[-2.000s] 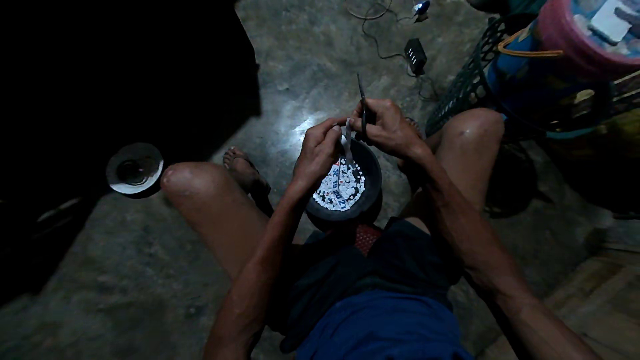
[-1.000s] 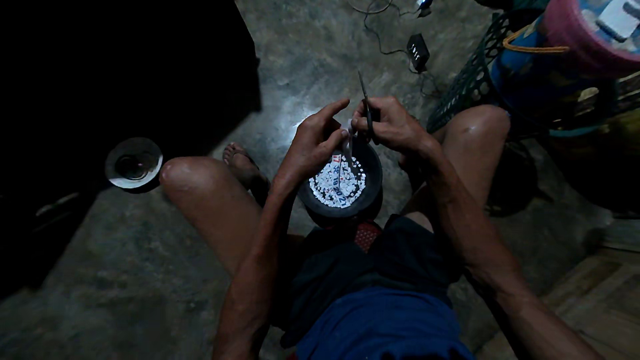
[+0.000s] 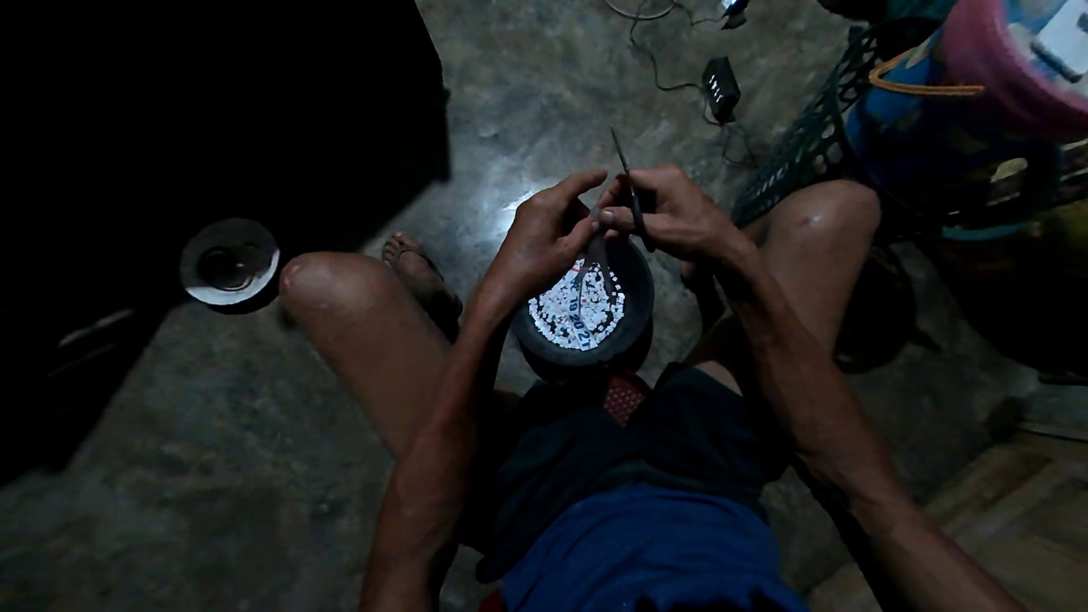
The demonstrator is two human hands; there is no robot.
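My left hand (image 3: 552, 225) pinches the top end of a narrow printed strip (image 3: 580, 319) that hangs down over a dark round bowl (image 3: 639, 327). Scissors (image 3: 633, 191), dark and thin-bladed, are in my right hand (image 3: 671, 212), their tip pointing up and away from me. The fingertips of both hands meet just beyond the bowl's far side. Many small white cut pieces (image 3: 548, 314) lie in the bowl, between my knees. Whether the scissor blades are apart, I cannot tell.
A whitish round dish (image 3: 194, 272) stands on the floor left of my left knee. Ahead lies a black power strip (image 3: 721, 89) with thin cables. At the upper right are a green plastic basket (image 3: 786, 153) and a pink-rimmed bucket (image 3: 986, 59). A large dark shape fills the upper left.
My left hand's fingers opened away from the right hand a second ago and are now back close to it. The scissors stay in my right hand.
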